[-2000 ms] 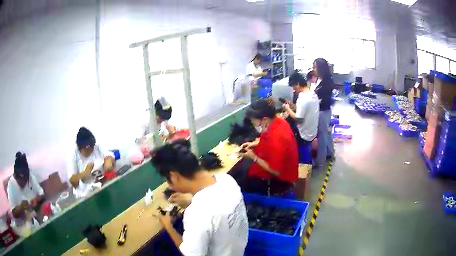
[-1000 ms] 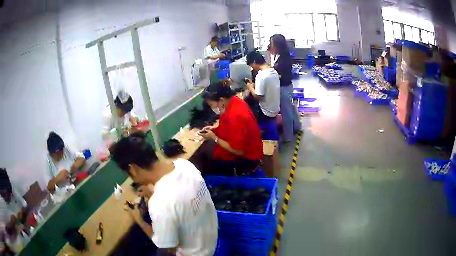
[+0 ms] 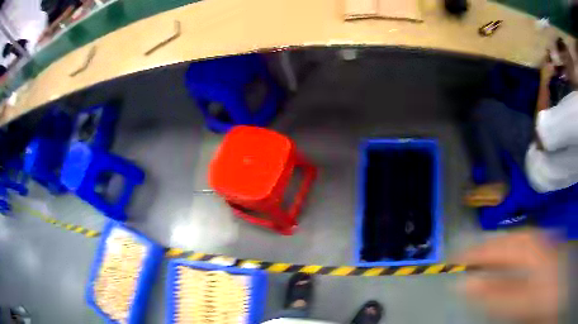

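Note:
My right hand (image 3: 510, 275) is large and blurred at the lower right, beyond the blue crate's near right corner; whether its fingers hold anything cannot be told. My left hand is not in view. A red stool (image 3: 253, 161) stands on the floor near the middle. To its right is a blue crate (image 3: 362, 202) holding black parts (image 3: 399, 196). Tan cardboard pads (image 3: 382, 9) lie on the tan bench (image 3: 253, 25) at the top. A black and yellow utility knife (image 3: 490, 28) and a black bundle (image 3: 455, 6) lie to their right.
Blue stools (image 3: 234, 88) stand under the bench and at the left (image 3: 101, 174). Two blue crates of beige parts (image 3: 120, 275) (image 3: 212, 294) sit by yellow-black floor tape (image 3: 367, 271). A seated person (image 3: 558, 145) is at the right. My shoes (image 3: 300, 290) show at the bottom.
The view has swung down and left from the row of workers to the floor and bench. The red stool, floor crates and my blurred right hand have come into view.

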